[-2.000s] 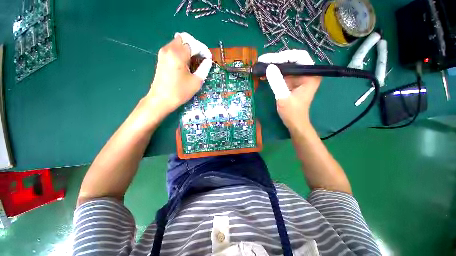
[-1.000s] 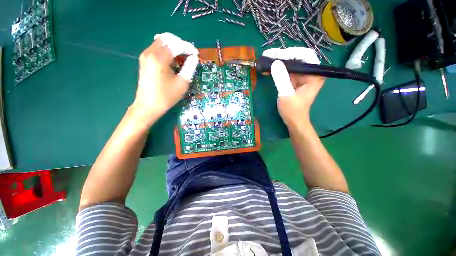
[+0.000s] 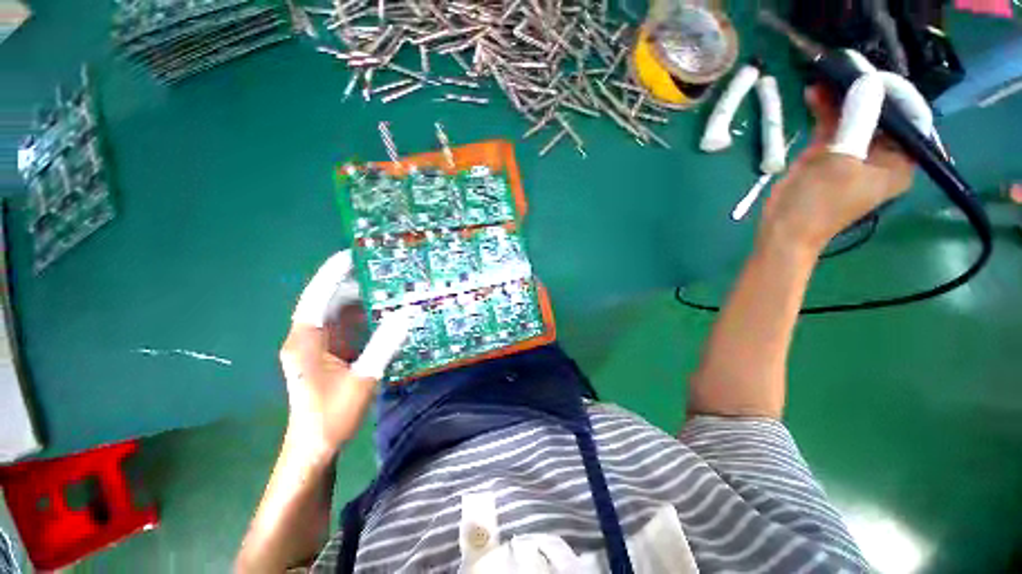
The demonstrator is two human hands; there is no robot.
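Note:
My left hand (image 3: pixel 338 348), with white finger cots, grips the left edge of the green PCB panel (image 3: pixel 454 260) between thumb and fingers. The panel lies over the orange fixture (image 3: pixel 545 316), whose rim shows at the top and right. Two twisted leads (image 3: pixel 444 144) stick out from the panel's far edge. My right hand (image 3: pixel 857 146) holds the black soldering iron (image 3: pixel 897 121) at the upper right, well away from the panel, its tip pointing up and left. A pale thin strand of solder wire (image 3: pixel 185 354) lies on the bench at left.
A big pile of twisted leads (image 3: pixel 493 51) lies beyond the panel. Beside it are the yellow-rimmed spool (image 3: pixel 661 79) and a white-handled tool (image 3: pixel 770 123). A finished panel (image 3: pixel 67 179) and layered green boards (image 3: pixel 202 34) are at left. A red stool (image 3: pixel 84 499) stands below.
My right hand has carried the iron away to the upper right. My left hand has let go of the solder wire and gripped the panel's left edge. The view has shifted and the panel appears tilted.

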